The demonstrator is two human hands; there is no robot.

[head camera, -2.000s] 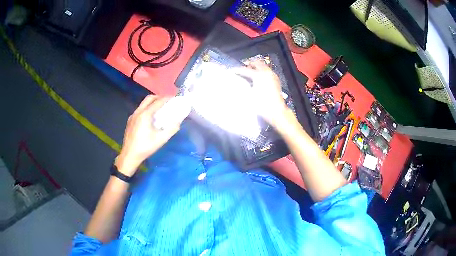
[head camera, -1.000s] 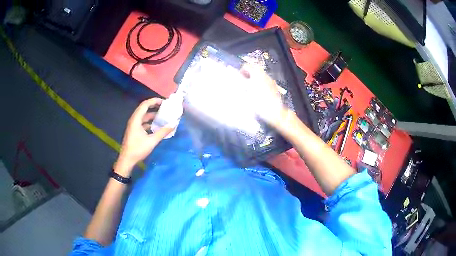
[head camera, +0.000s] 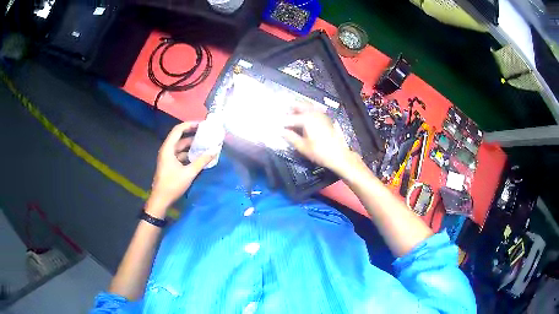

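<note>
A small white bottle is in my left hand, its narrow top pointing up at the left edge of a flat panel. The panel lies tilted over the black foam-edged tray, its surface glaring white. My right hand is over the panel's middle with fingers bent down toward the surface. Glare hides the fingertips, so I cannot tell whether they hold a wipe. Small parts show in the tray above the panel.
On the red mat are a coiled black cable, a blue bin of small metal pieces, a round dish, a black part, a heap of dark cables, orange-handled tools, a pale ring and circuit boards.
My left hand has lowered the bottle from the panel's edge and turned it more upright. My right hand has moved down and left across the panel, and its fingers are more bent. The view has shifted slightly.
</note>
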